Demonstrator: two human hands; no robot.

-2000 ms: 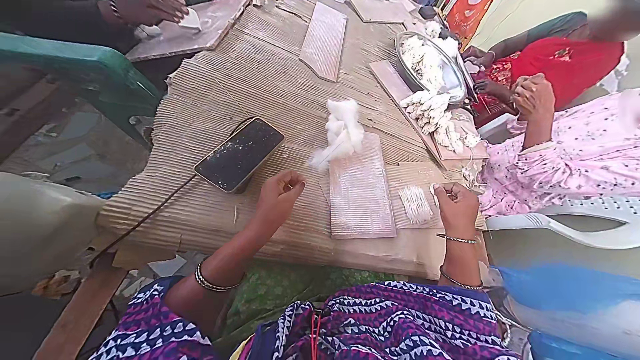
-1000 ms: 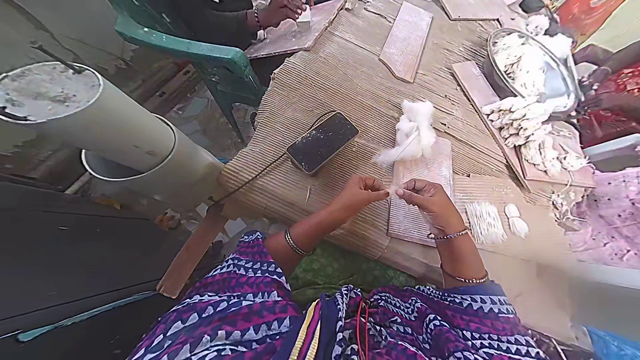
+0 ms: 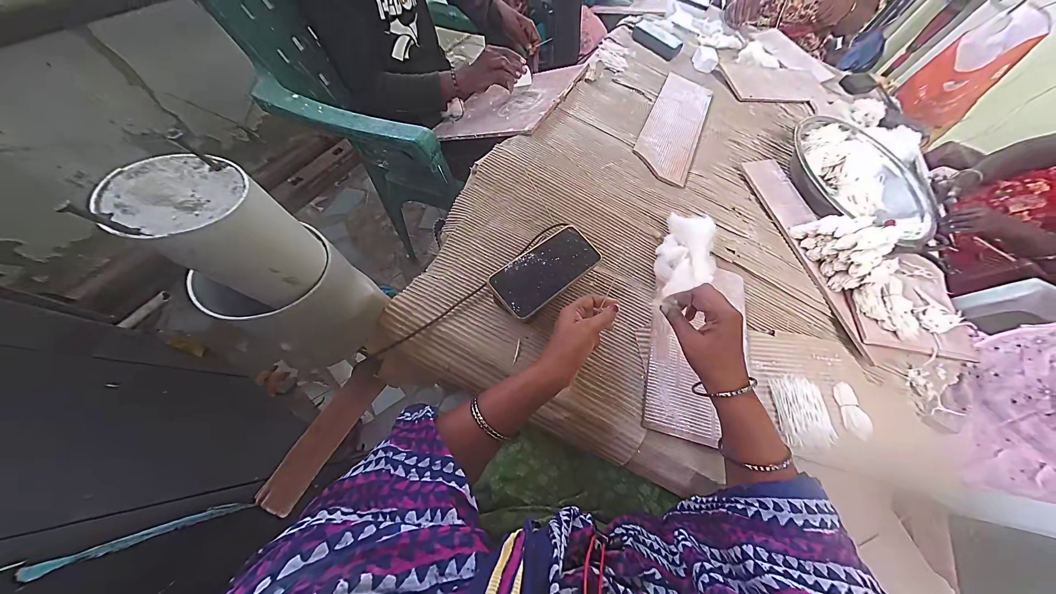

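Note:
My left hand (image 3: 582, 334) is raised over the corrugated cardboard, thumb and fingertips together, just right of a black phone (image 3: 544, 272). A thin pale strand or sliver seems to show at its fingertips. My right hand (image 3: 705, 334) hovers above a whitish board (image 3: 681, 396), its thumb and finger pinched in front of the lower edge of a fluffy tuft of cotton (image 3: 686, 247). Whether it grips some of that cotton is too small to tell. Right of the board lie a row of white cotton wicks (image 3: 802, 412) and a small tied white bundle (image 3: 852, 410).
A steel basin (image 3: 862, 177) of white cotton stands at right, beside twisted cotton hanks (image 3: 858, 256) on boards. Another board (image 3: 674, 128) lies further back. Co-workers' hands are at the upper left and right. White pipe-like containers (image 3: 272, 256) and a green chair (image 3: 346, 124) stand left.
My hands, together above the board one second ago, are now apart; the right is nearer the cotton tuft. Two seconds ago the right was at the wicks. The view has swung left.

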